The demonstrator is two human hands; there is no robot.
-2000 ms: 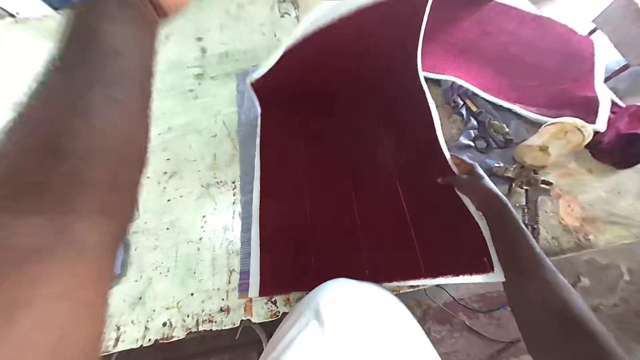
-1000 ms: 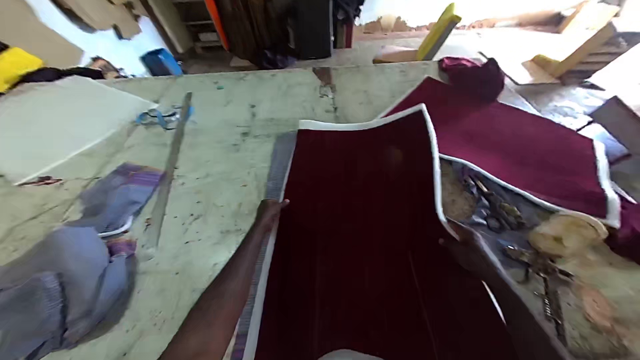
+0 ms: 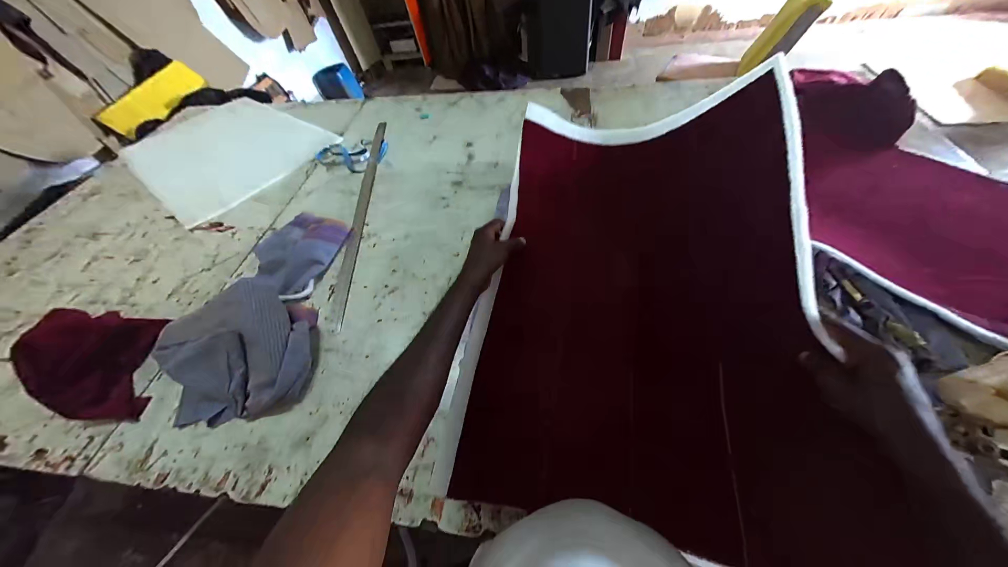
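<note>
A large maroon fabric panel (image 3: 646,299) with white edging spreads before me, its upper part raised off the worn table (image 3: 409,331). My left hand (image 3: 492,248) grips its left edge, the thumb on the maroon face. On the right edge, my right hand (image 3: 850,370) holds the panel near the armhole-like curve, in shadow. Behind the left edge a bit of grey cloth (image 3: 502,203) shows. Another maroon piece with white edging (image 3: 906,213) lies at the right. The far ends of several fingers are hidden behind the panel.
Left of the panel lie a flat metal ruler (image 3: 362,220), blue-handled scissors (image 3: 354,156), crumpled grey cloth (image 3: 236,346), a maroon scrap (image 3: 83,362) and a white sheet (image 3: 228,157). Metal tools (image 3: 866,303) rest on dark cloth at the right. A yellow object (image 3: 783,35) stands beyond.
My left hand, raised at the left two seconds ago, came to the panel's left edge and remains there. The panel's top has been lifted since one second ago. My right hand keeps its hold.
</note>
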